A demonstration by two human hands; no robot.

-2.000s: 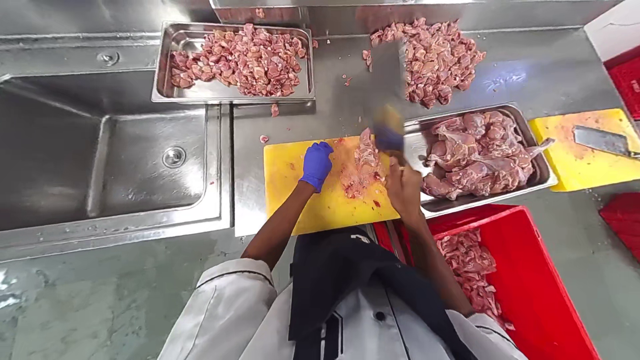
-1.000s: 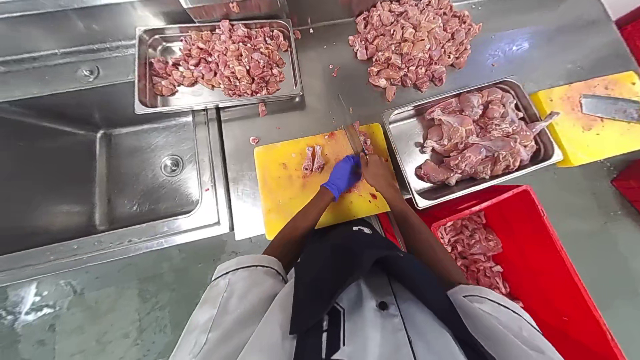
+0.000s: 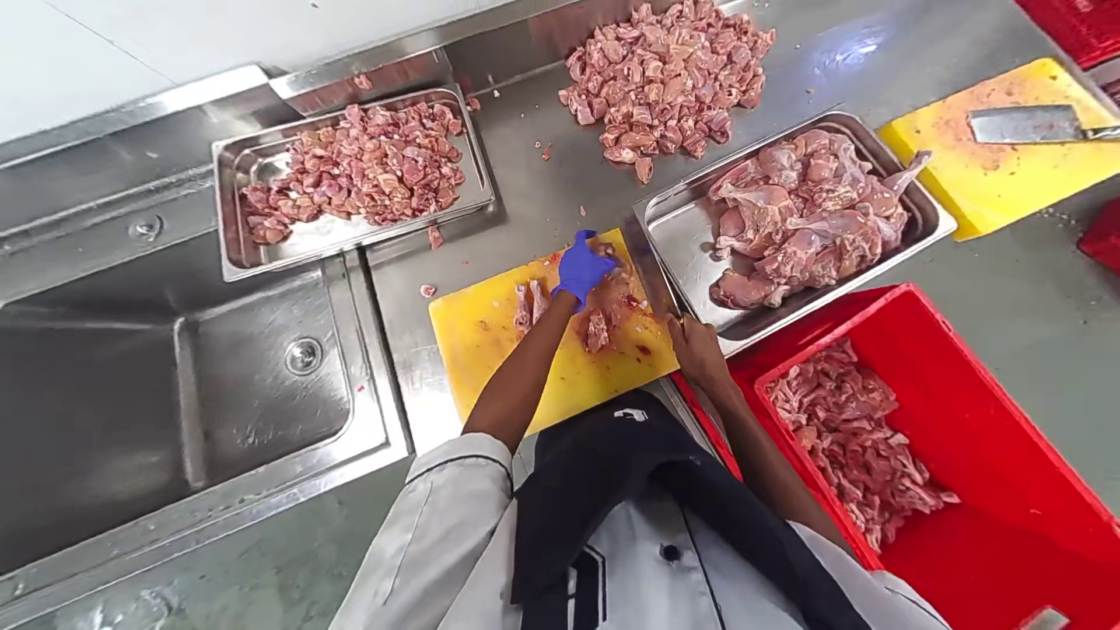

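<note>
My left hand (image 3: 582, 269), in a blue glove, lies over the upper part of a yellow cutting board (image 3: 490, 372), touching raw meat there. Whether its fingers grip a piece is hidden. Two narrow bony pieces (image 3: 530, 306) lie left of the glove, and a small meat piece (image 3: 597, 331) sits below it. My bare right hand (image 3: 697, 350) is closed around the handle of a cleaver (image 3: 652, 262), at the board's right edge. The blade is blurred and seen nearly edge-on beside a steel tray (image 3: 687, 262) of raw chicken legs (image 3: 814, 219).
A steel tray (image 3: 223, 201) of cut meat stands beside the sink (image 3: 254, 376). Behind the board is a heap of meat chunks (image 3: 669, 79). At right, a second cleaver (image 3: 1025, 124) rests on another yellow board (image 3: 962, 197). A red crate (image 3: 980, 420) holds meat strips (image 3: 862, 437) below.
My hands were close together over the meat one second ago; now they are apart, the left at the board's upper part and the right at its right edge. The view has shifted.
</note>
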